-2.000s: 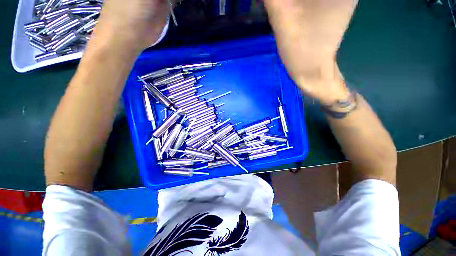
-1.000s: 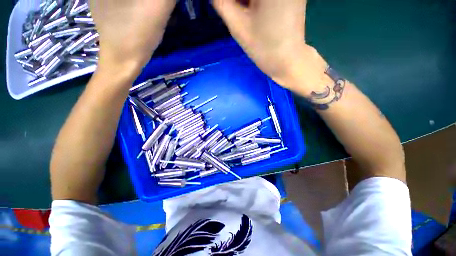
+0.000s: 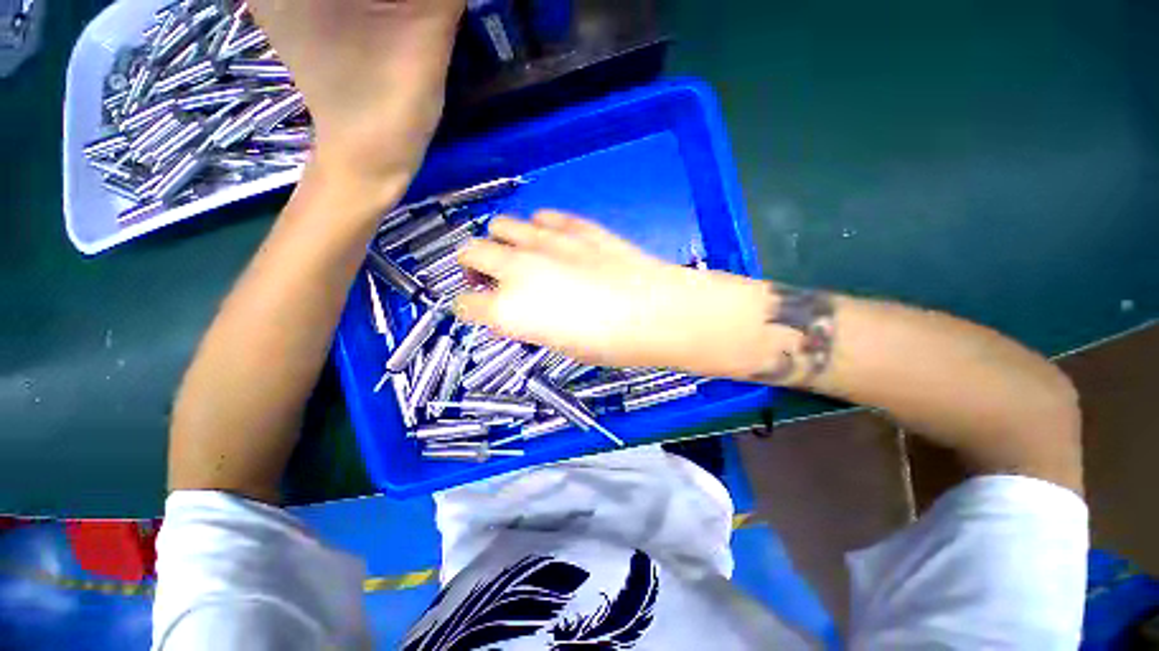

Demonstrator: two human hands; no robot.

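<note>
The blue parts tray point(image 3: 731, 191) lies in front of me with many silver metal cylinders point(image 3: 445, 429) with thin rods, mostly in its left and lower parts. My right hand point(image 3: 547, 282) is over the cylinders, fingers bent down at the left-centre of the tray; its fingertips are partly hidden, so a grip cannot be told. My left hand point(image 3: 369, 64) is cut off by the top edge, between the white tray and the black machine; its fingers are out of the picture.
A white parts tray point(image 3: 87, 216) heaped with similar cylinders stands at upper left. Part of the black machine point(image 3: 585, 48) shows behind the blue tray. Clear plastic point(image 3: 15, 28) lies at the far left corner. A red shape point(image 3: 112, 549) is below the bench edge.
My right hand has come down from the top of the picture into the blue tray. My left hand stays near the top edge. More of the black machine shows.
</note>
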